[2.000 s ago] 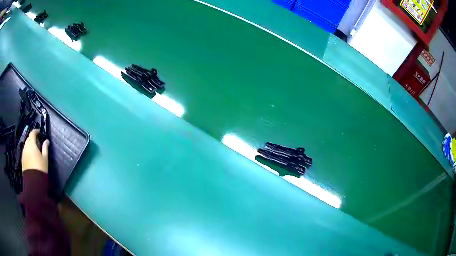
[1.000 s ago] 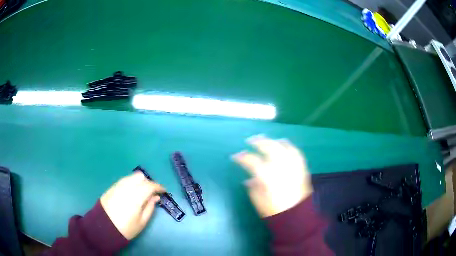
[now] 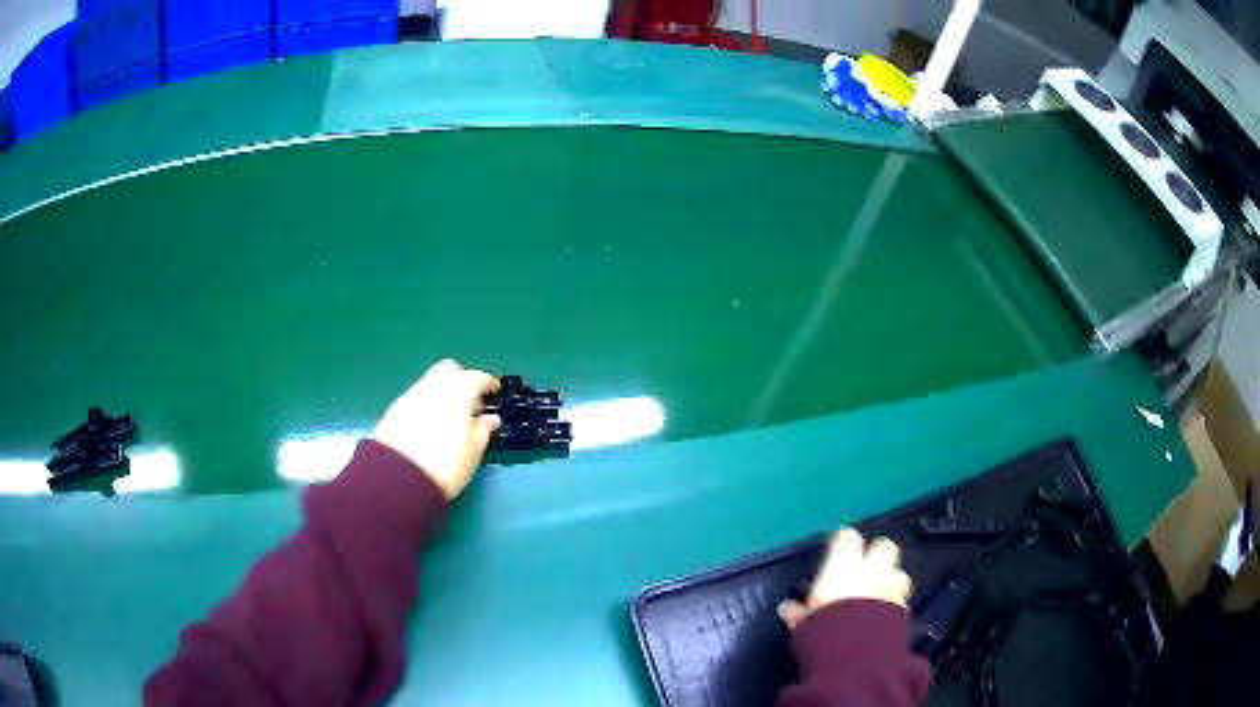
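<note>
My left hand [image 3: 445, 425] is on a bundle of black plastic parts [image 3: 532, 417] at the near edge of the green belt, its fingers around the bundle's left end. My right hand [image 3: 850, 573] is over the left part of the right-hand black tray [image 3: 719, 628]; its fingertips are partly hidden and I cannot tell if it holds a part. Loose black plastic parts [image 3: 1029, 594] lie in that tray. Another bundle [image 3: 91, 445] lies on the belt at the far left.
The green conveyor belt [image 3: 622, 263] curves beyond the teal worktop [image 3: 539, 594]. A left-hand tray corner [image 3: 17, 680] shows at bottom left. Blue bins [image 3: 221, 35] stand at the back left, a blue and yellow item [image 3: 877, 86] at the back, and a cardboard box [image 3: 1205, 477] at right.
The view has turned right. My left hand has moved from the worktop parts to a bundle on the belt. My right hand has moved from above the worktop to the right-hand tray.
</note>
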